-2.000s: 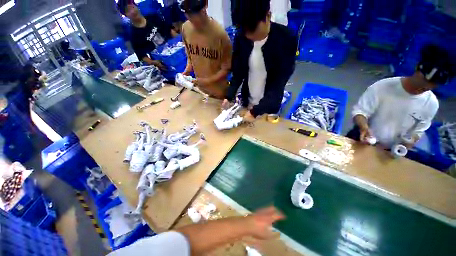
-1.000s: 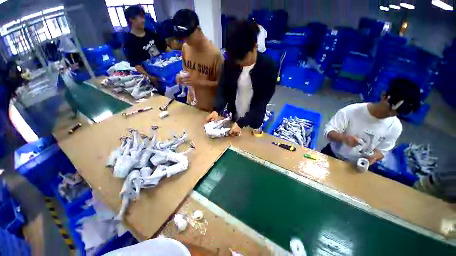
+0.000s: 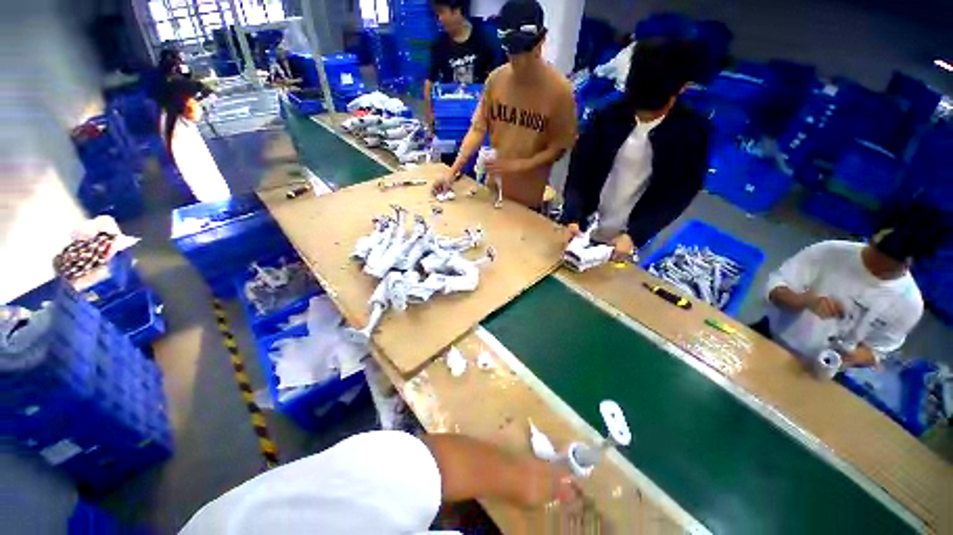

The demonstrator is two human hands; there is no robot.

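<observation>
My left hand (image 3: 556, 487) is blurred over the near bench at the bottom, with my white-sleeved arm coming in from the left. A white-grey jointed assembly (image 3: 581, 458) shows just above the hand. Its flat oval end piece (image 3: 614, 422) is over the edge of the green belt. The hand's lower part and fingers are smeared, so I cannot tell whether they grip the assembly. A white pointed glue bottle (image 3: 540, 441) is beside the assembly's ringed end. My right hand is not in view.
Limb assemblies (image 3: 418, 261) are heaped on the brown board (image 3: 502, 282). Small white caps (image 3: 457, 362) lie on the near bench. The green conveyor belt (image 3: 690, 439) runs between benches. Several people work across it. A yellow-black knife (image 3: 667, 296) and green marker (image 3: 721, 326) lie there. Blue crates (image 3: 105, 387) stand at left.
The view has swung left. The assembly, lying on the belt two seconds ago, is now at the near bench beside my left hand. A person in brown has reached a hand onto the board.
</observation>
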